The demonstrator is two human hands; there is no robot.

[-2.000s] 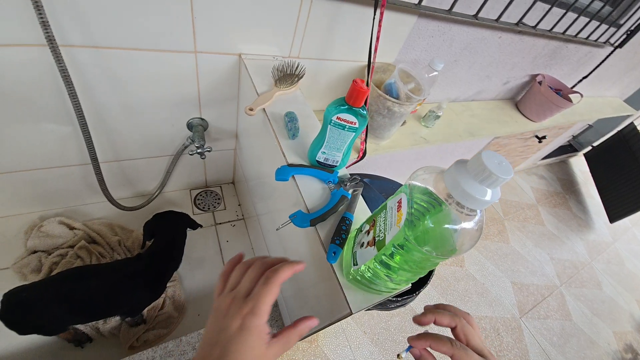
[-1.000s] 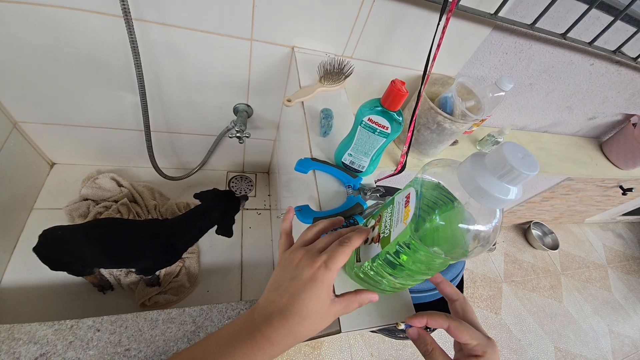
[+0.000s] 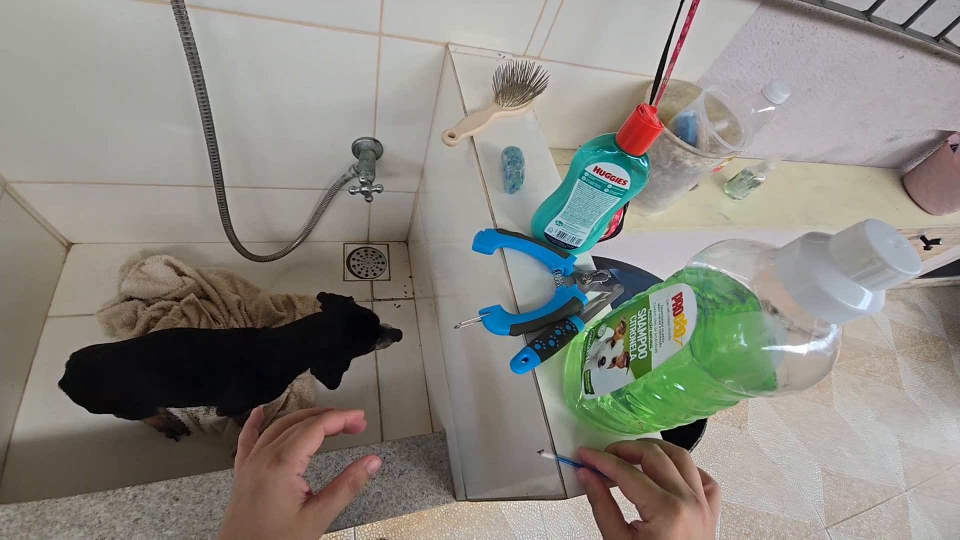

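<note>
My right hand (image 3: pixel 652 487) pinches a blue cotton swab (image 3: pixel 561 459) whose white tip looks soiled, over the near end of a tiled ledge (image 3: pixel 495 420). Empty, with fingers apart, my left hand (image 3: pixel 296 472) is above the granite edge of the wash basin. A black dog (image 3: pixel 225 367) stands in the basin beside a beige towel (image 3: pixel 176 292). On the ledge are a large bottle of green dog shampoo (image 3: pixel 675 337), blue-handled nail clippers (image 3: pixel 536 281), another blue-and-black handled tool (image 3: pixel 551 341), a teal bottle with a red cap (image 3: pixel 596 187), a small blue speckled piece (image 3: pixel 513 169) and a pin brush (image 3: pixel 499 101).
A metal hose (image 3: pixel 214 150) hangs from a wall tap (image 3: pixel 366 169) near the floor drain (image 3: pixel 367 262). Behind the ledge, a shelf (image 3: pixel 667 214) holds a tub (image 3: pixel 667 165), a small clear bottle (image 3: pixel 746 180) and a pink pot (image 3: pixel 934 176). The granite rim (image 3: pixel 397 469) borders the basin.
My left hand was by the large shampoo bottle a second ago and has moved left, away from it. The swab in my right hand now shows over the ledge. The dog's head has turned.
</note>
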